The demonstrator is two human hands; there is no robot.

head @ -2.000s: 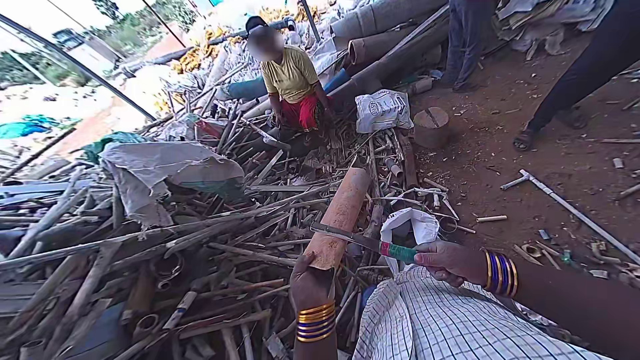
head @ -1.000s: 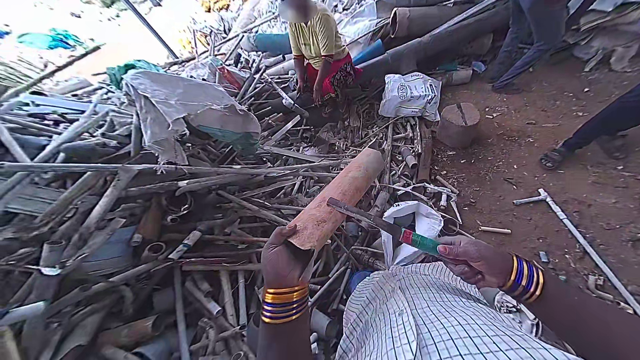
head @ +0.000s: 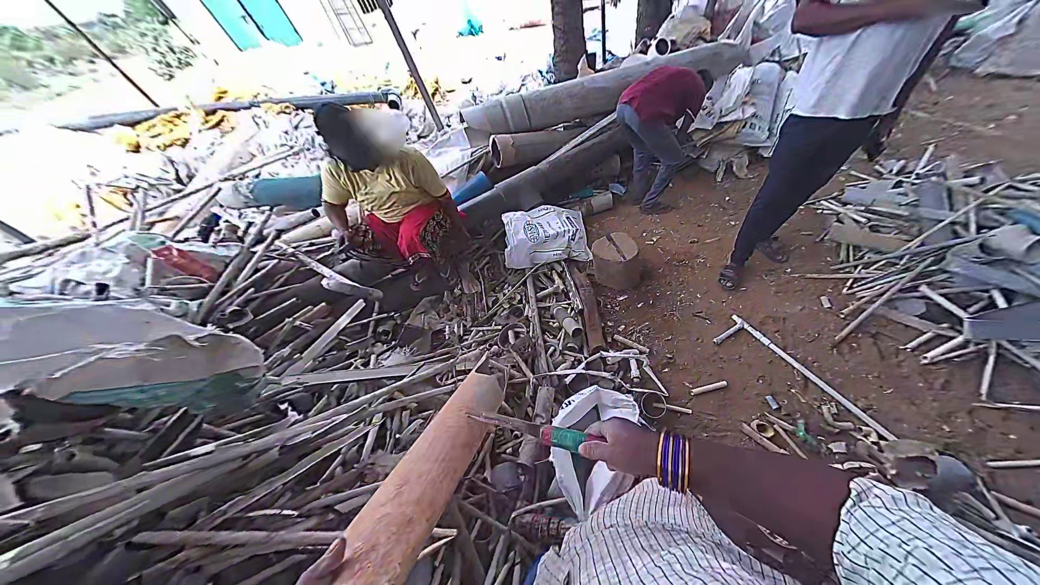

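My left hand [head: 325, 564] grips the lower end of an orange-brown pipe [head: 422, 479], with only some fingers showing at the bottom edge. The pipe slants up and away, and its far end looks broken or cut unevenly. My right hand [head: 621, 445] is closed on the green and red handle of a knife-like tool [head: 561, 437]. Its narrow, worn blade points left, and the tip lies at or just over the pipe near the far end; contact cannot be told. Just beyond my right hand is an open white sack [head: 597, 402].
Scrap pipes [head: 268, 455] are heaped left and ahead, another pile [head: 934, 244] at right. A person [head: 386, 191] sits on the heap; one bends [head: 662, 106] and another stands [head: 837, 97]. A round block [head: 616, 260] and a packed white sack [head: 546, 236] stand ahead.
My left hand has moved down toward the bottom edge with the pipe, whose far end now looks jagged. The blade now lies near that far end. The view has shifted to the right.
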